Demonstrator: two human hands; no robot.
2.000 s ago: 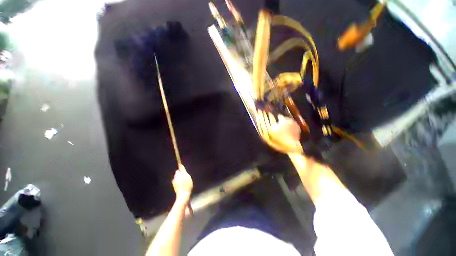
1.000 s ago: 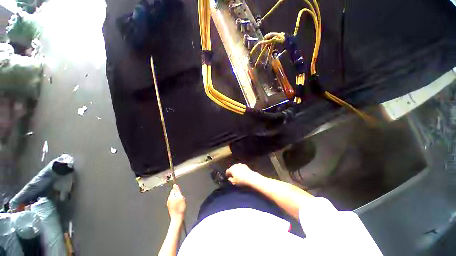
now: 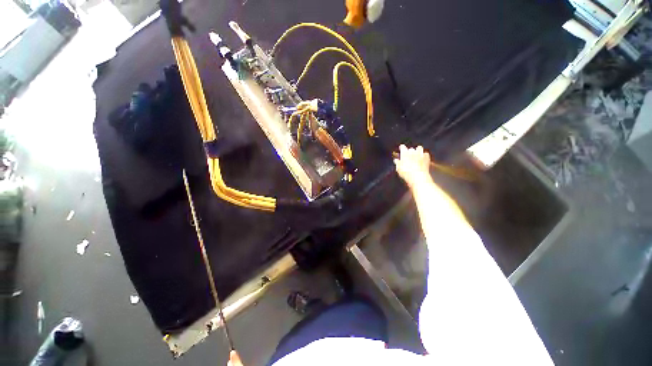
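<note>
My left hand is cut off by the bottom edge and holds the lower end of a long thin stick, which points away over the black table cover. My right hand is at the near side of the black table, closed around part of the yellow hoses, which show on both sides of it. The long steam iron lies on the cover left of my right hand, with valves along its top. More yellow hoses lie bundled to its left and loop to its right.
A dark cloth bundle lies at the table's left. Pale edge boards run along the near side. A framed dark panel is below the table at right. An orange object is at the top. Scraps and a grey roll are on the floor.
My right hand has moved from near my waist forward and right to the hoses at the table edge. My left hand has dropped towards the bottom edge with the stick. The view has shifted.
</note>
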